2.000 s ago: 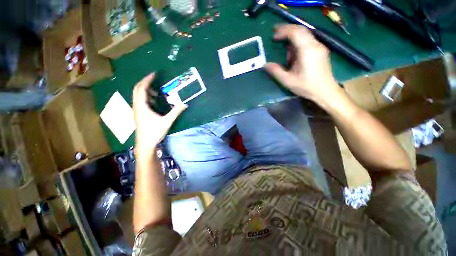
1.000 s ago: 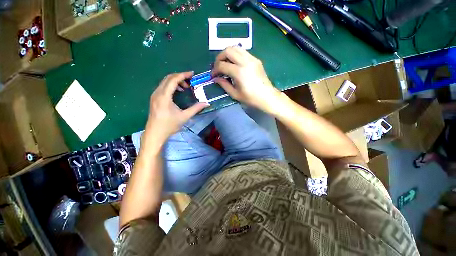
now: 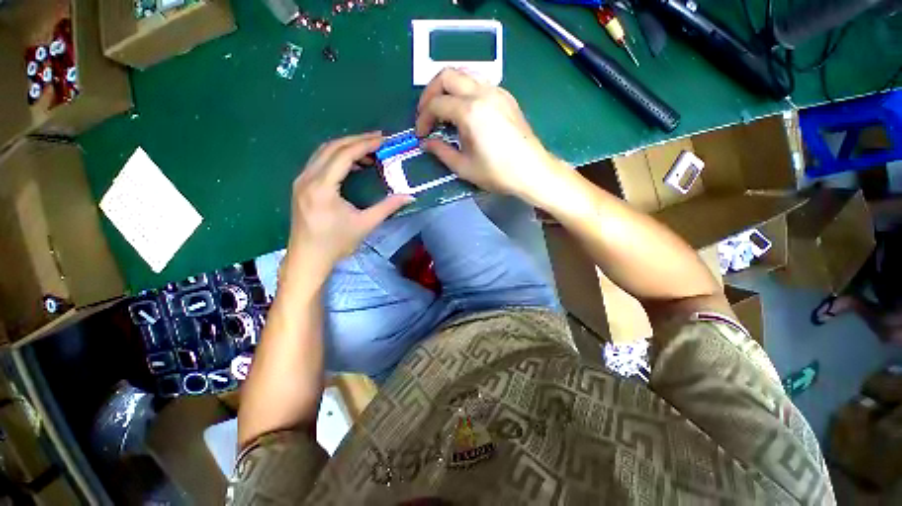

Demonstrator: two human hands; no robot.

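A white housing with a window and a blue part along its far edge is at the mat's near edge. My left hand grips the housing's left end between thumb and fingers. My right hand is over its right end, with fingertips at the blue part; whether they hold a small part is hidden. An empty white front cover lies flat on the green mat just beyond my right hand.
A hammer, a screwdriver and a black wand lie at the back right. A perforated card lies left. Cartons stand right and left. A tray of dark frames is below left. A person's foot shows far right.
Since two seconds ago, my right hand has come from beside the cover to the housing, and the housing is now nearer my body. Over the last second the hands have barely moved.
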